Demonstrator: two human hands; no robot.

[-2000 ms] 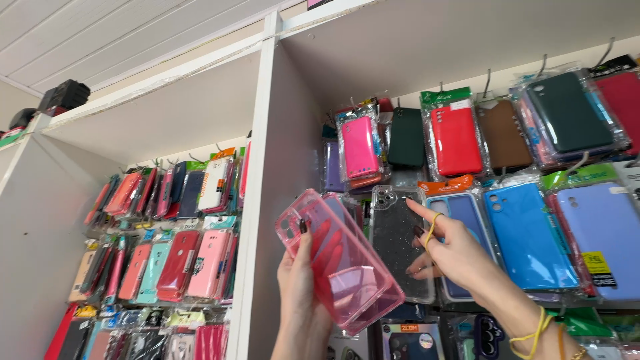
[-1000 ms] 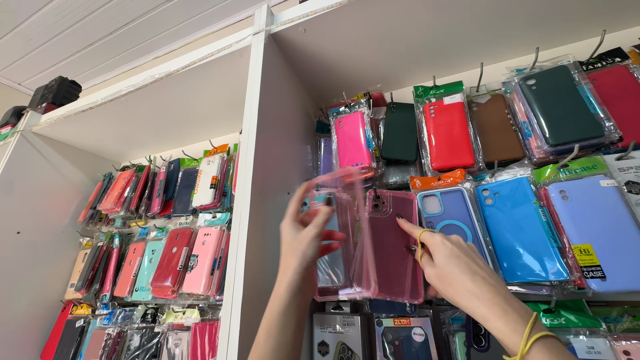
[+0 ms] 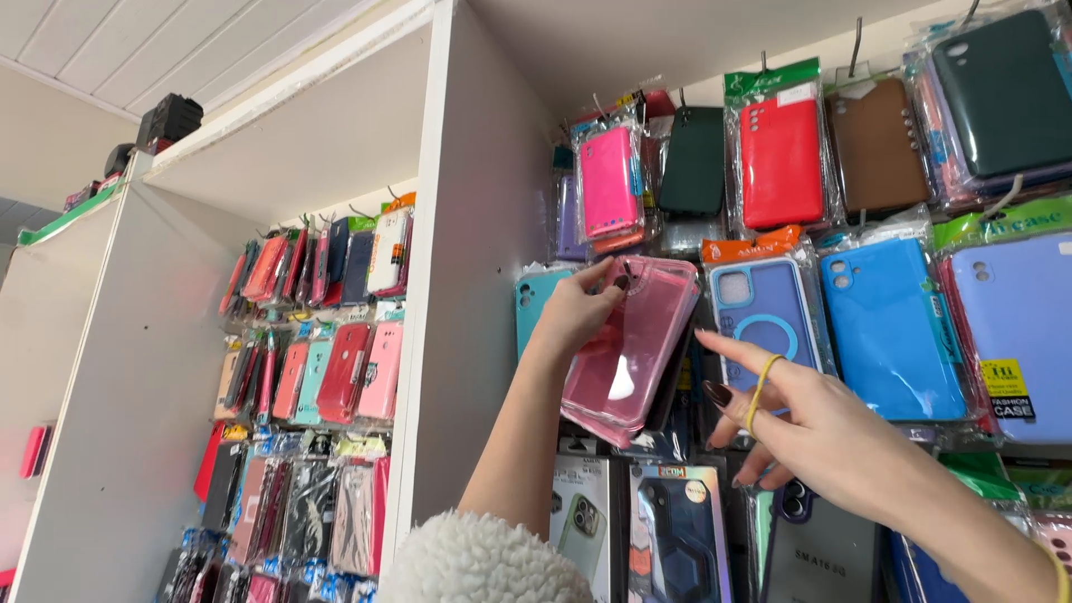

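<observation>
Clear pink phone cases (image 3: 628, 343), stacked one over another, hang in front of the rack, with my left hand (image 3: 586, 310) gripping their upper left edge. Darker cases show behind their right side. My right hand (image 3: 779, 410) is just right of the stack, fingers spread and holding nothing, a yellow band around one finger. It is in front of a blue-violet case with a light blue ring (image 3: 766, 314). To the left of the stack, a teal case (image 3: 532, 306) is partly covered by my left hand.
Packaged cases hang on metal hooks above and to the right, including a red case (image 3: 781, 163) and a bright blue case (image 3: 892, 331). Boxed cases (image 3: 680, 528) are below. A white upright panel (image 3: 477, 251) parts this bay from another full bay at left.
The pink case my left hand held apart from the rack two seconds ago is now stacked with the others. My right hand has come away from the hanging cases.
</observation>
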